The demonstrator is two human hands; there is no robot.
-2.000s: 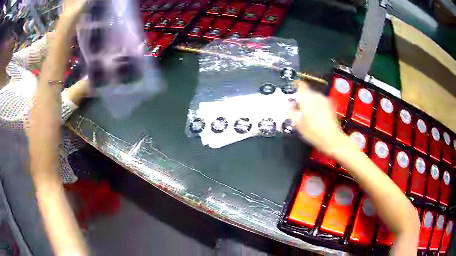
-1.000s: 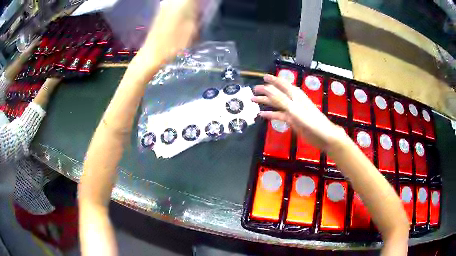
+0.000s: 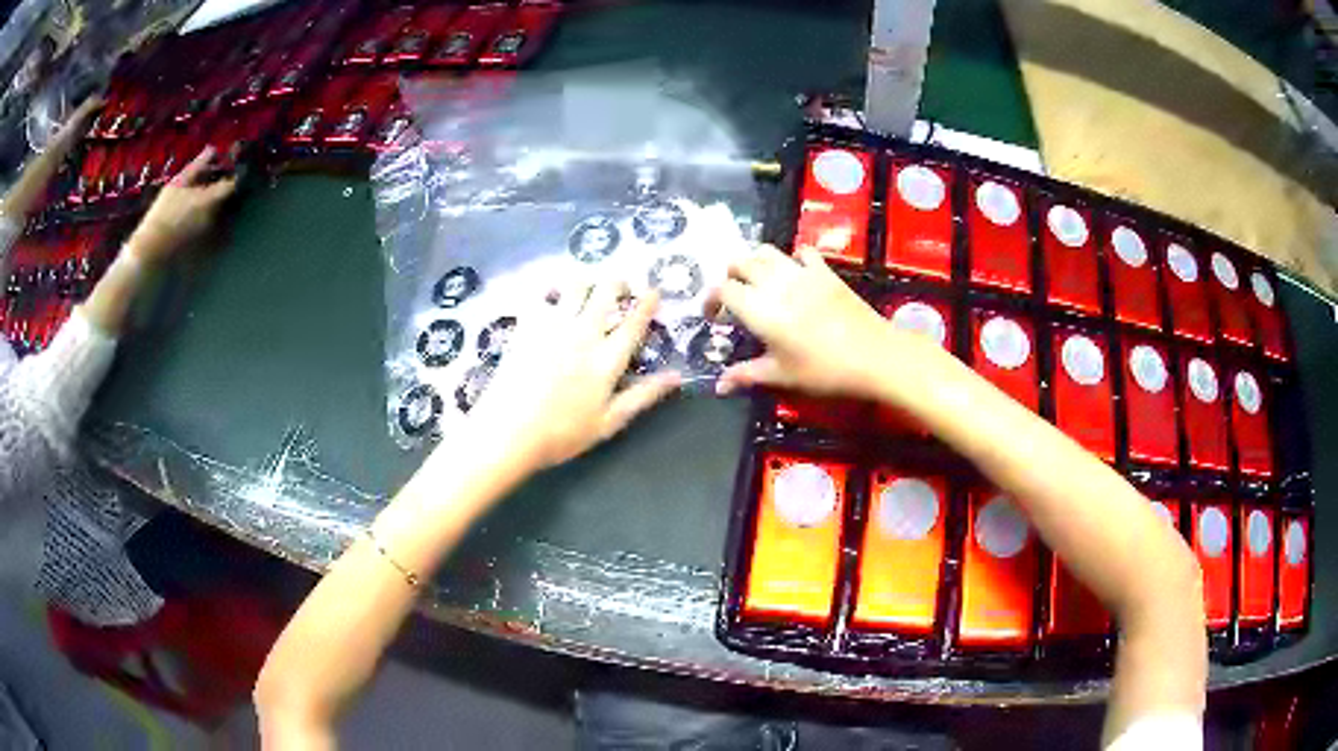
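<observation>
Clear shiny carrier film [image 3: 418, 206] lies on the green bench with black-and-silver discs [image 3: 458, 285] on it. White paper sheets [image 3: 550, 264] show through or beneath the film. My left hand [image 3: 572, 374] lies palm down over the film's lower middle, fingers apart, covering some discs. My right hand [image 3: 807, 323] is at the film's right edge, thumb and fingers apart around a disc [image 3: 715, 342]. Whether its fingertips touch that disc is unclear. A black tray [image 3: 741, 550] of red housings [image 3: 801, 565] with pale circles stands on the right, partly under my right forearm.
More red housings in trays [image 3: 345, 125] stand at the back left. Another person's hand [image 3: 184, 206] and white sleeve [image 3: 66, 389] are at the left. A metal upright [image 3: 898, 66] and a tan board [image 3: 1159, 118] are behind the tray. The bench's front edge curves below.
My left hand has come down from the raised upper area onto the film. More discs now show at the film's left. My right hand has moved slightly left and down to the film's edge.
</observation>
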